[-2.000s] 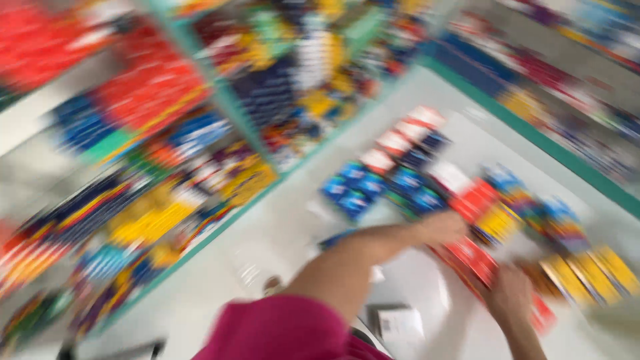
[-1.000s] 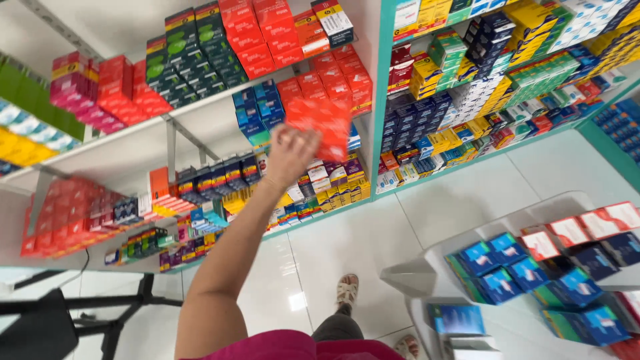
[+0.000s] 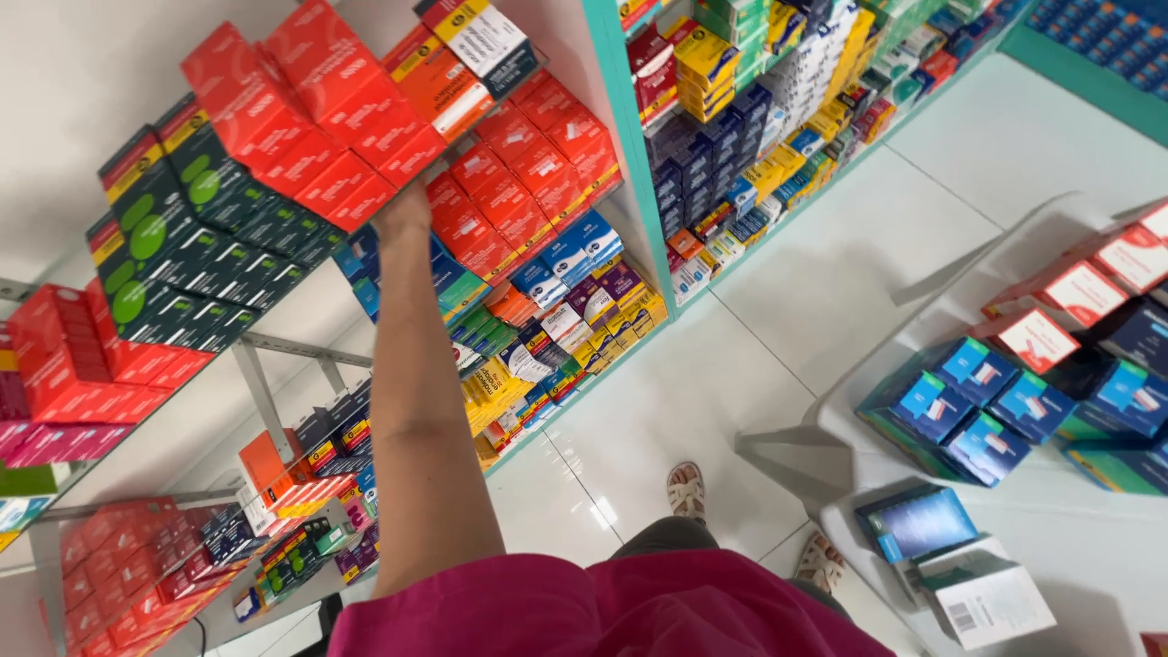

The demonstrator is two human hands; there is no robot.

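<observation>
My left hand (image 3: 403, 219) reaches into a shelf bay, beneath the edge of the upper shelf; its fingers are hidden, so what it touches or holds cannot be seen. Just above it are stacked red medicine boxes (image 3: 338, 100) on the upper shelf. To its right stand more red boxes (image 3: 516, 196) on the shelf below, and blue boxes (image 3: 360, 274) lie close beside the wrist. Dark green boxes (image 3: 201, 237) with bright green dots are stacked to the left. My right hand is out of view.
A pale plastic table (image 3: 844, 401) at the right holds blue boxes (image 3: 972, 401), red-and-white boxes (image 3: 1031, 338) and a white carton (image 3: 990, 598). A teal shelf upright (image 3: 630, 155) stands right of my arm. Tiled floor (image 3: 721, 392) shows between shelves and table.
My left hand held a red box in front of the shelves one second ago; now it is inside the bay and that box is not distinguishable. Earlier, both hands were among boxes on the table.
</observation>
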